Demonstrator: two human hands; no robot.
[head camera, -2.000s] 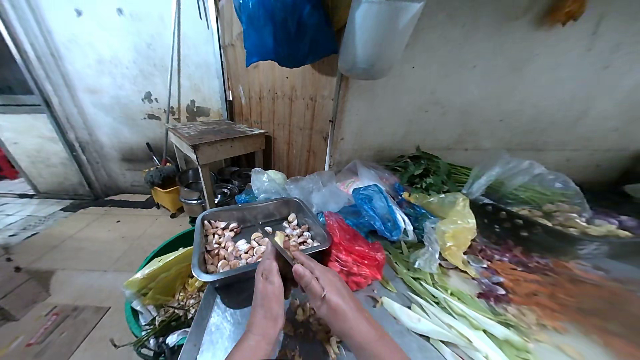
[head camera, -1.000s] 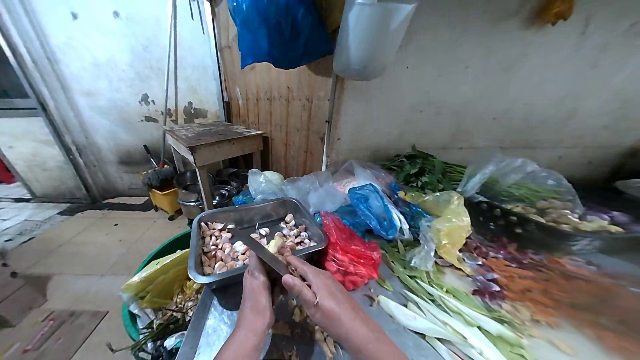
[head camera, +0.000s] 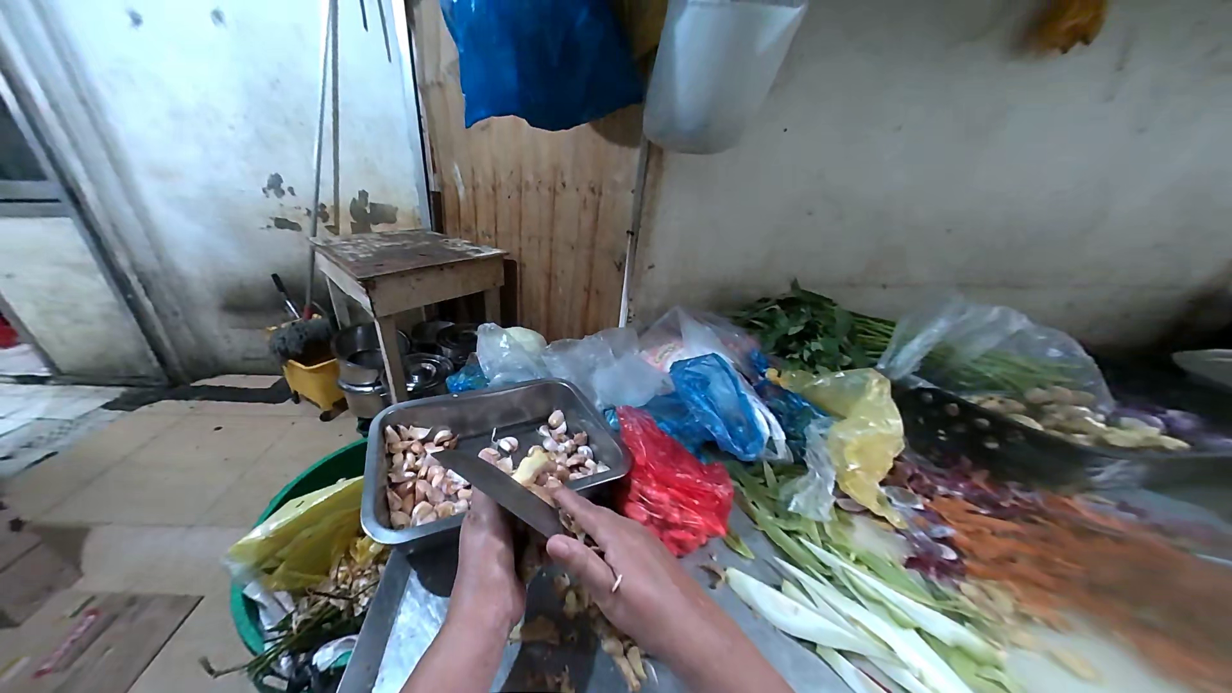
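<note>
My right hand (head camera: 616, 558) grips a knife (head camera: 505, 489), its blade angled up to the left over the near edge of a metal tray (head camera: 375, 472). My left hand (head camera: 489, 558) is close beside the blade, partly behind it; whether it holds anything is hidden. A pale yellow peeled piece (head camera: 532, 466), perhaps ginger, shows just beyond the blade. Unpeeled garlic cloves (head camera: 423, 486) lie in the tray, in a left and a right group. Brownish peelings (head camera: 626, 650) are on the metal table below my hands.
A green tub (head camera: 248, 616) with a yellow bag and scraps stands at the left. Red (head camera: 674, 481), blue (head camera: 717, 404) and yellow plastic bags (head camera: 866, 423) lie behind and right of the tray. Pale green stalks (head camera: 866, 606) and orange shreds (head camera: 1078, 568) cover the right side. A wooden stool (head camera: 414, 260) stands behind.
The knife blade, low between my hands two seconds ago, now lies more across them and over the tray's near edge. Both hands stay close together in front of the tray.
</note>
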